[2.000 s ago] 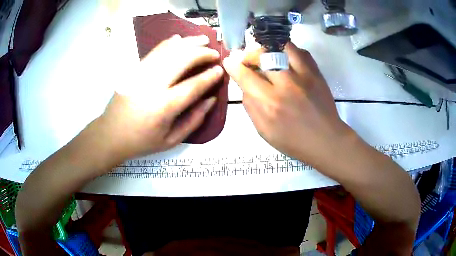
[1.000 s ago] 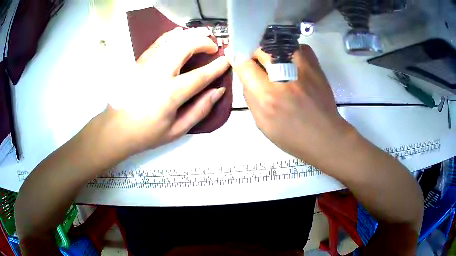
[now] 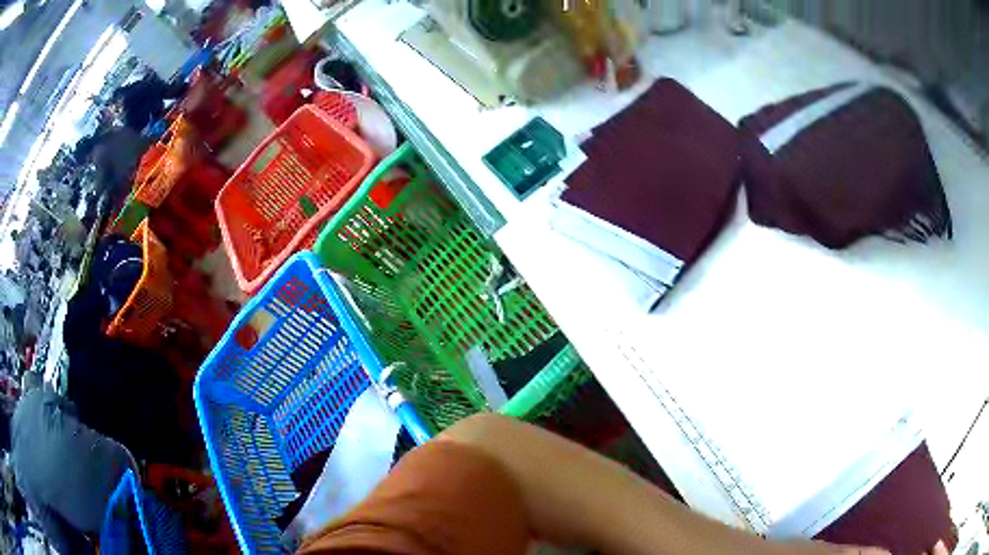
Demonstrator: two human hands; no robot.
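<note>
A maroon pocket piece (image 3: 895, 507) with a pale strip along one edge lies on the white table at the bottom right. My left forearm crosses the bottom of the picture towards it. My left hand (image 3: 851, 550) is almost wholly cut off by the bottom edge, beside the piece; its grip cannot be told. A small bit of fingertip shows at the piece's lower right corner, and whose hand it belongs to is unclear. My right hand is not identifiable in view. The sewing machine is out of view.
Further back lie a stack of maroon pieces (image 3: 662, 163) with pale ends, and a second maroon bundle (image 3: 846, 179). A small green box (image 3: 526, 157) sits beside the stack. Blue (image 3: 222, 455), green (image 3: 521, 401) and red (image 3: 233, 233) baskets stand left of the table edge.
The view has swung left, away from the machine to the bundles and baskets. Both hands were on the piece at the needle; now mainly my left forearm shows.
</note>
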